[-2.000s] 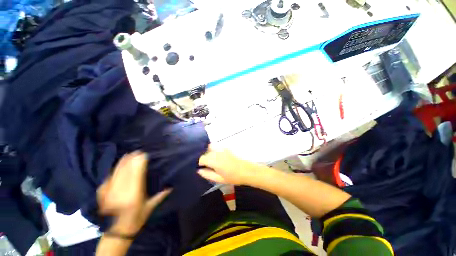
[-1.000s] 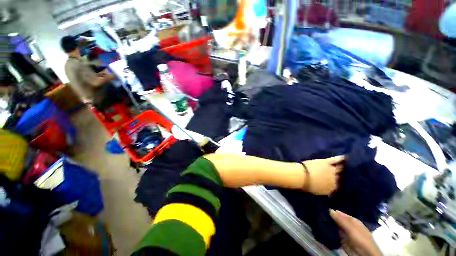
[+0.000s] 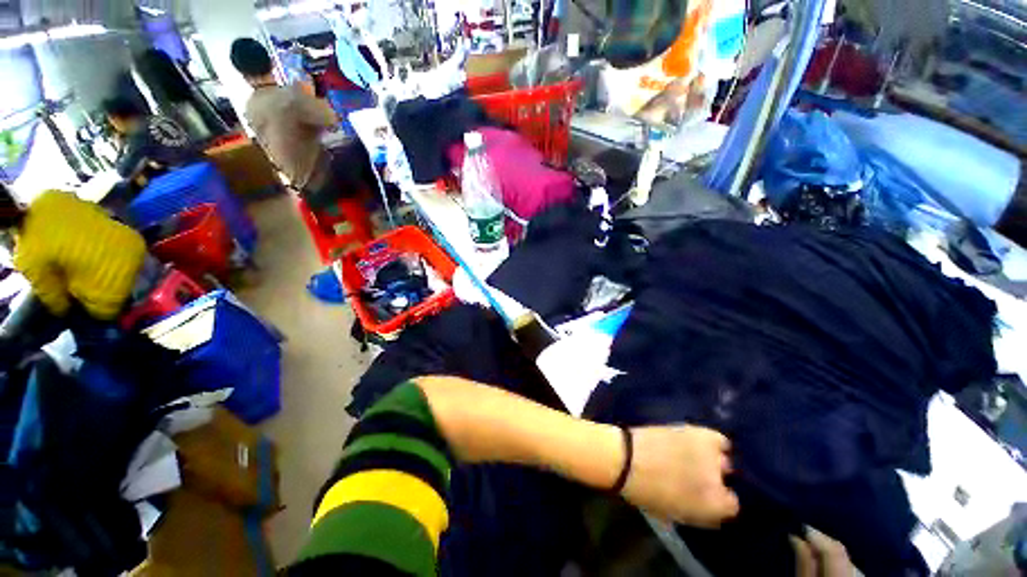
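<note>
A large dark navy garment piece [image 3: 777,338] lies spread and rumpled over the white table at the right. My left hand [image 3: 679,473] is closed on the near edge of the navy cloth, with a dark band at the wrist. My right hand [image 3: 822,557] is cut off by the bottom edge of the picture, against the navy cloth; its fingers are mostly hidden. A small part of the sewing machine [image 3: 985,555] shows at the bottom right corner.
A clear bottle [image 3: 483,194] stands left of the cloth, near a magenta cloth [image 3: 520,175]. A red basket [image 3: 358,257] holds dark items. A blue bin [image 3: 242,358] is at left. Several people are at the left, one in brown [image 3: 291,130]. Blue plastic bags [image 3: 816,158] lie behind.
The view has swung from the machine to the left side of the workshop. My left hand now grips the cloth's near edge. The cloth lies more spread out than a second ago.
</note>
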